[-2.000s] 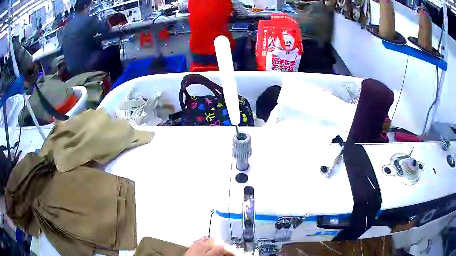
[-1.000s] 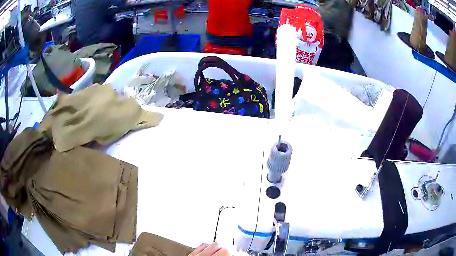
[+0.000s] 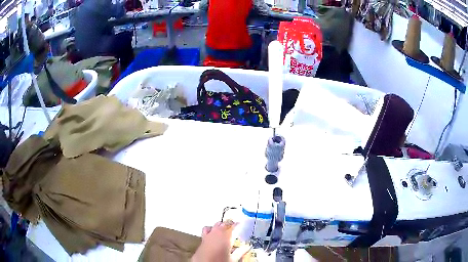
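A brown cut fabric panel [image 3: 171, 246] lies on the table at the bottom edge, left of the sewing machine head [image 3: 318, 204]. My left hand [image 3: 217, 242] is over the panel's right side, with its fingers up by the machine's needle end; the lower hand is cut off by the frame. Whether its fingers grip anything is unclear. A small bright skin-toned patch beside it, under the needle end, is too washed out to identify. My right hand cannot be made out. The needle and presser foot area is hidden or overexposed.
Stacked brown panels [image 3: 95, 199] and a lighter tan cloth [image 3: 100, 125] lie at left. A white stick [image 3: 275, 84] rises from the machine. A black strap [image 3: 381, 199] wraps its arm. Behind are a patterned handbag [image 3: 233, 108], a white trough [image 3: 154, 71] and a maroon cylinder [image 3: 391, 125].
The view has shifted between frames. My left hand shows more fully and reaches farther up beside the needle end. The brown panel beside it still lies at the bottom edge.
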